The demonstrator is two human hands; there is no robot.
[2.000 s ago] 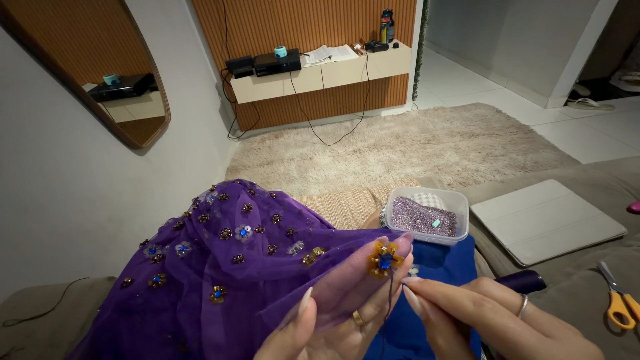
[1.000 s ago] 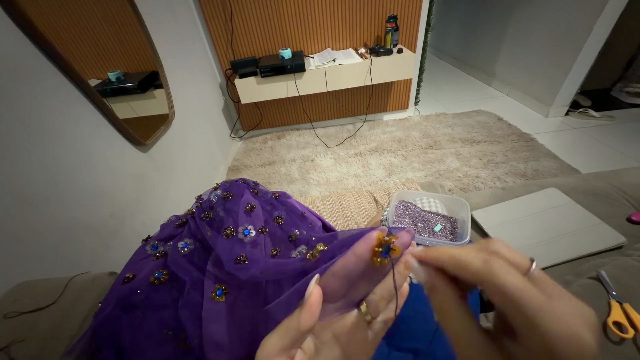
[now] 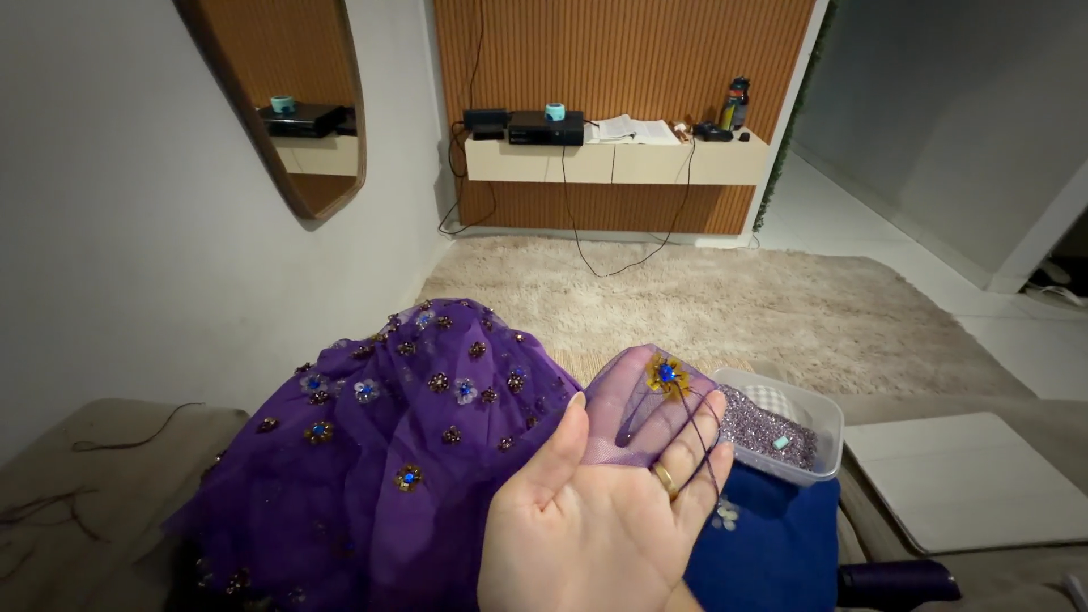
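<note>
My left hand (image 3: 608, 501), palm up with a gold ring, has purple tulle (image 3: 642, 408) spread over its fingers. A yellow sequin flower with a blue centre (image 3: 667, 374) sits on the tulle at the fingertips. Dark purple thread (image 3: 705, 442) hangs from the flower across the ring finger and little finger. To the left lies the rest of the purple tulle fabric (image 3: 382, 459), dotted with beaded flowers. Just right of the fingers stands a clear plastic container (image 3: 829, 433) holding purple beads. My right hand is out of view.
Blue fabric (image 3: 765, 544) lies below the container, with a few pale sequins (image 3: 725, 515) on it. A flat grey-white case (image 3: 977, 476) and a dark purple rolled object (image 3: 897, 584) are at the right. Loose threads (image 3: 136, 438) lie on the sofa at left. Beyond is a shaggy rug (image 3: 722, 297).
My right hand, earlier pinching near the flower, has left the view. The fingers of my left hand are now more spread under the tulle, with the palm turned up.
</note>
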